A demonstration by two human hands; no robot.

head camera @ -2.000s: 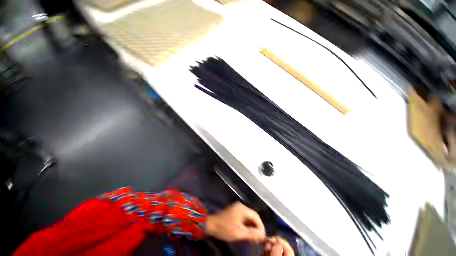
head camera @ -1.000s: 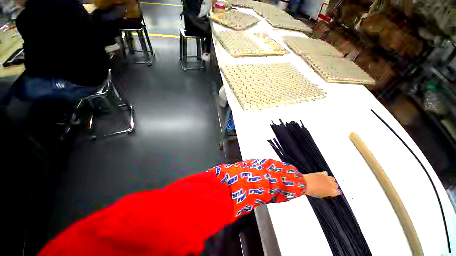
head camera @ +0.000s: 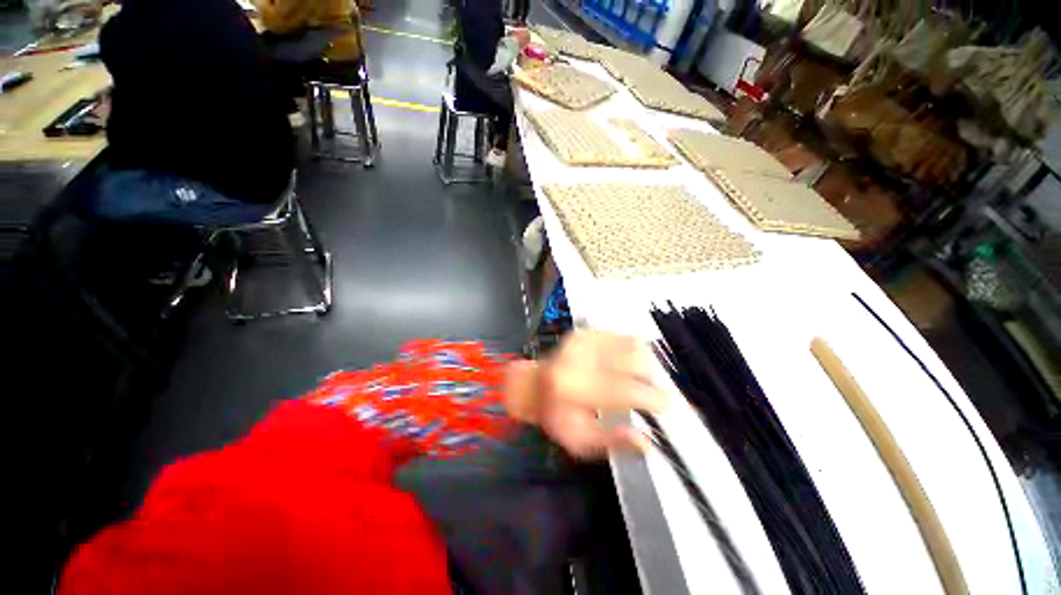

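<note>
My left hand (head camera: 591,389), blurred by motion, is over the table's left edge with its fingers closed on the end of one black strap (head camera: 702,511). That strap runs from the fingertips down out of the picture, left of the strap bundle. The bundle of long black straps (head camera: 756,447) lies lengthwise on the white table (head camera: 820,349). My right hand is not in view.
A tan stick (head camera: 890,459) and a single black strap (head camera: 960,407) lie right of the bundle. Studded boards (head camera: 652,227) cover the table's far part. People sit on metal stools at the left (head camera: 192,105) and beside the table's far end. Racks with hanging pieces stand at the right.
My left hand has moved left off the bundle to the table edge, now with one strap separate from the bundle. The view has shifted slightly.
</note>
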